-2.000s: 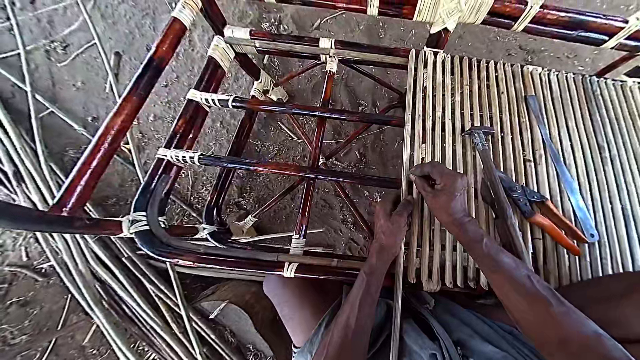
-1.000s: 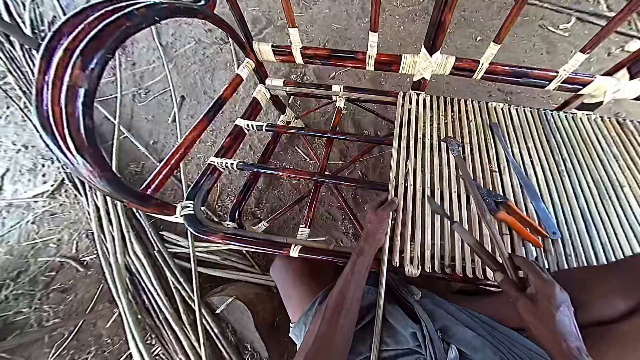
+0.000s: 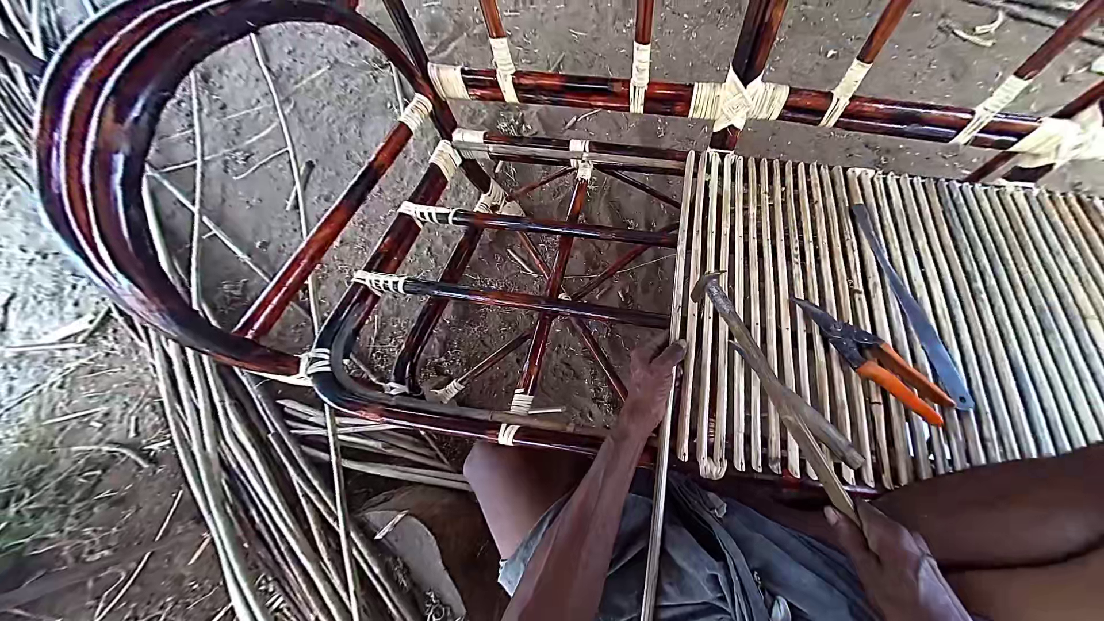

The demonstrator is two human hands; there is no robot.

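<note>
My left hand (image 3: 651, 375) grips a long split-cane strip (image 3: 657, 526) at the left edge of the slatted seat (image 3: 1018, 285); the strip runs down over my lap. My right hand (image 3: 888, 561), at the lower right, is closed around the handle end of a hammer (image 3: 720, 297), whose head is over the slats. A thin-bladed knife (image 3: 841, 444) crosses under or beside the hammer's handle; which one is on top is unclear. Right of these, orange-handled snips (image 3: 901, 384) and a flat metal blade (image 3: 914, 310) lie on the slats.
The lacquered cane frame (image 3: 535, 297) has bare crossbars left of the slats and a looped armrest (image 3: 95, 172) at the far left. Its back rail (image 3: 586, 90) runs behind the seat. Loose cane poles (image 3: 241, 466) lie on the ground at the lower left.
My right hand has left the cane strip beside my left hand and moved right, to the hammer's handle. The knife has appeared on the slats. The view has shifted.
</note>
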